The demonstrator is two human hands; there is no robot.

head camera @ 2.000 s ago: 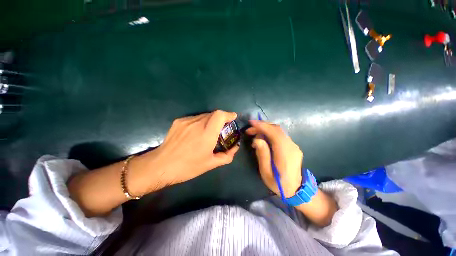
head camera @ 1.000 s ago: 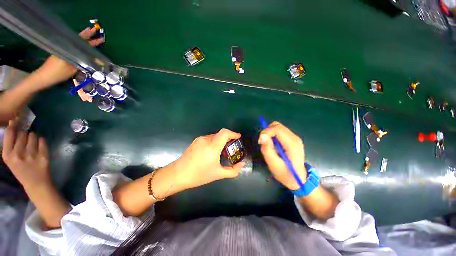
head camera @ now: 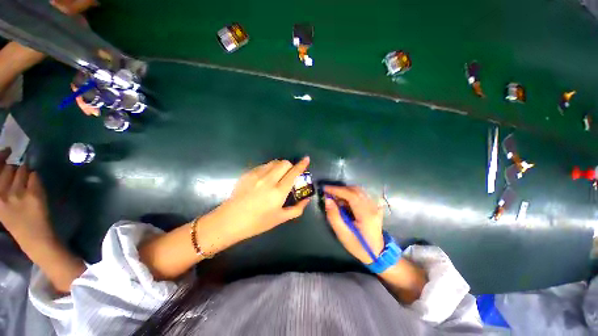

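Observation:
My left hand holds a small watch case between thumb and fingers, its white and yellow-black inside showing. My right hand, just to the right of the case, holds a blue pry stick that slants back toward the wrist. Something small and dark is at my right fingertips, too blurred to name. The stick's front end is hard to make out beside the case. The hands are close but apart.
Silver tweezers, screens with flex cables and a metal strip lie right. Cases and screens lie beyond the seam. Silver round pieces, a metal post and another person's hand are left.
The view has shifted. My right hand has come closer to the case and lower, and the stick's front end has dropped from above the fingers. My left hand still holds the case.

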